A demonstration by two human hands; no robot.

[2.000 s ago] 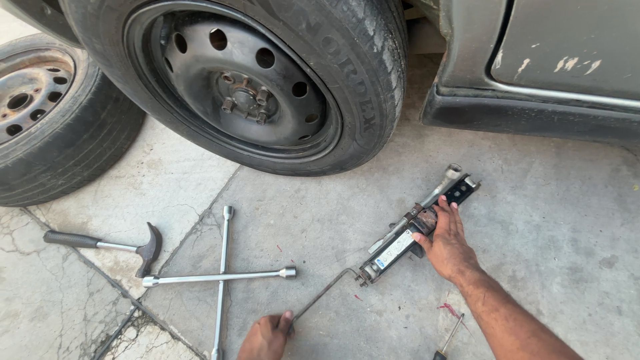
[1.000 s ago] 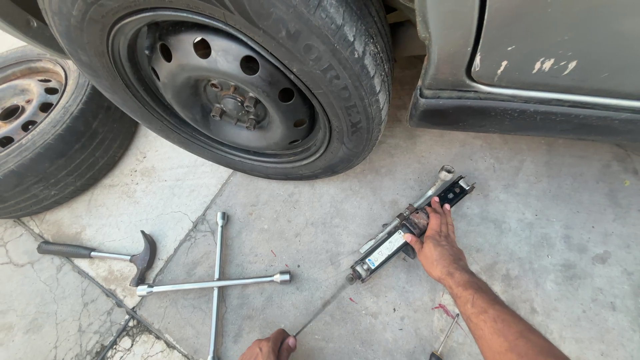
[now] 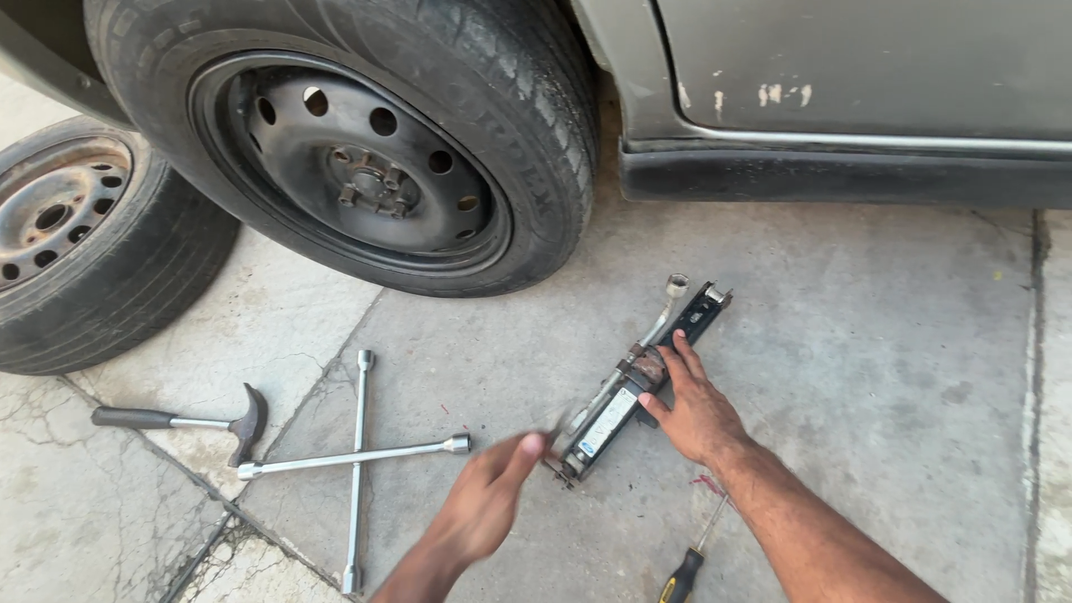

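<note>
A folded scissor jack (image 3: pixel 645 377) lies aslant on the concrete, with a socket-ended lug wrench (image 3: pixel 615 381) along its left side. My right hand (image 3: pixel 699 402) rests on the middle of the jack, fingers spread across its top. At the jack's near end is my left hand (image 3: pixel 490 494), blurred, its thumb up and its fingers curled around what seems to be a thin metal rod; most of that is hidden. The black steel wheel (image 3: pixel 360 167) of the car stands beyond the jack.
A cross lug wrench (image 3: pixel 358 456) and a claw hammer (image 3: pixel 193 421) lie to the left. A screwdriver (image 3: pixel 691 561) lies near my right forearm. A loose wheel (image 3: pixel 126 251) leans at the far left. The car's sill (image 3: pixel 821 172) overhangs the ground at the upper right.
My left hand has moved up from the near end of the thin rod to the jack's near end. My right hand has stayed on the jack.
</note>
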